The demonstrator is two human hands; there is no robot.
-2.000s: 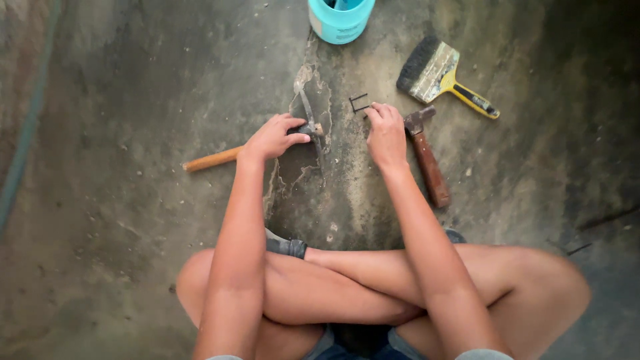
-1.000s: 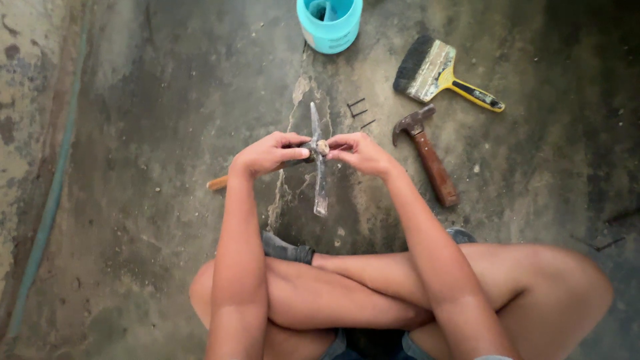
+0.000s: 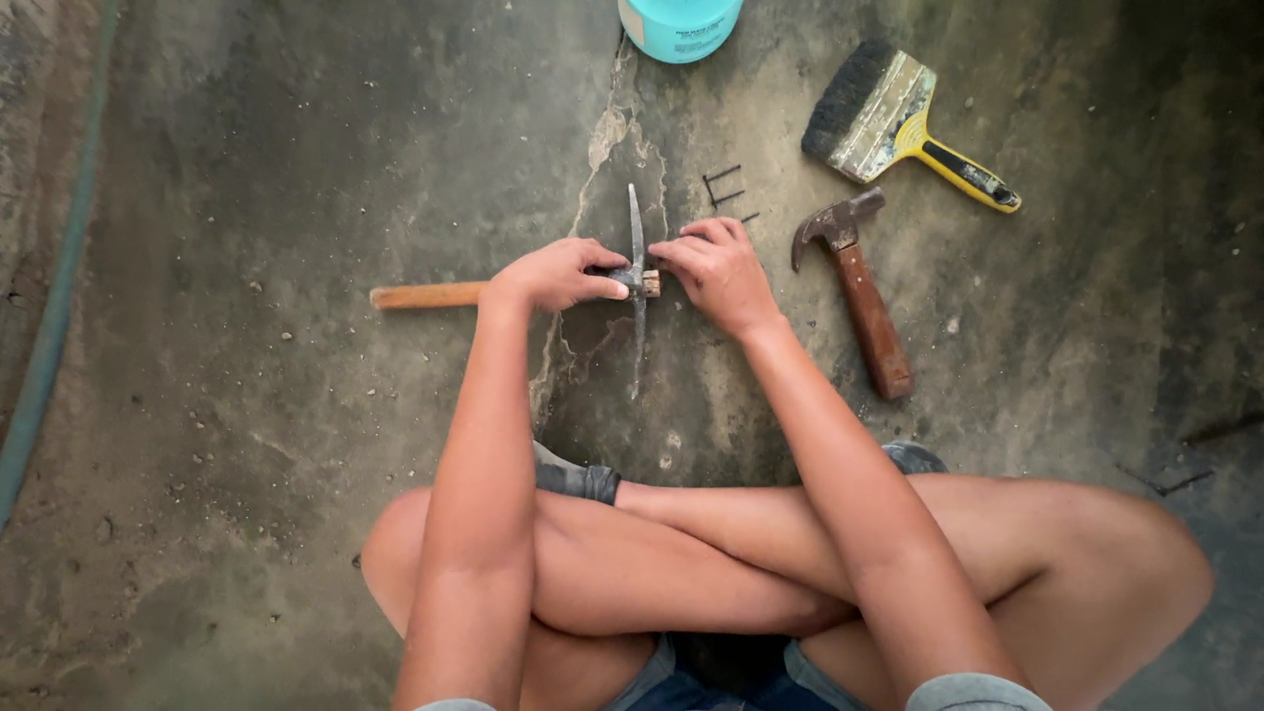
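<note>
My left hand [image 3: 563,274] grips a small pick hammer [image 3: 637,237] just behind its metal head. Its wooden handle [image 3: 425,295] points left, and the head's two thin arms point up and down the view. The handle's rough wooden end [image 3: 652,283] shows through the head. My right hand [image 3: 713,269] is just right of the head, fingertips bent together beside it; whether they pinch something small I cannot tell. Several nails [image 3: 724,185] lie on the floor above my right hand. A claw hammer with a wooden handle [image 3: 874,321] lies to its right.
A wide paint brush with a yellow handle [image 3: 918,138] lies at the upper right. A turquoise plastic tub [image 3: 683,30] stands at the top edge. The concrete floor [image 3: 296,395] is cracked. A green hose [image 3: 59,296] runs along the left, and dark metal pieces [image 3: 1165,484] lie at the right.
Two seconds ago my right hand was by the nails; it then came to the pick hammer's head and is now slightly apart from it. My left hand has kept hold of the tool.
</note>
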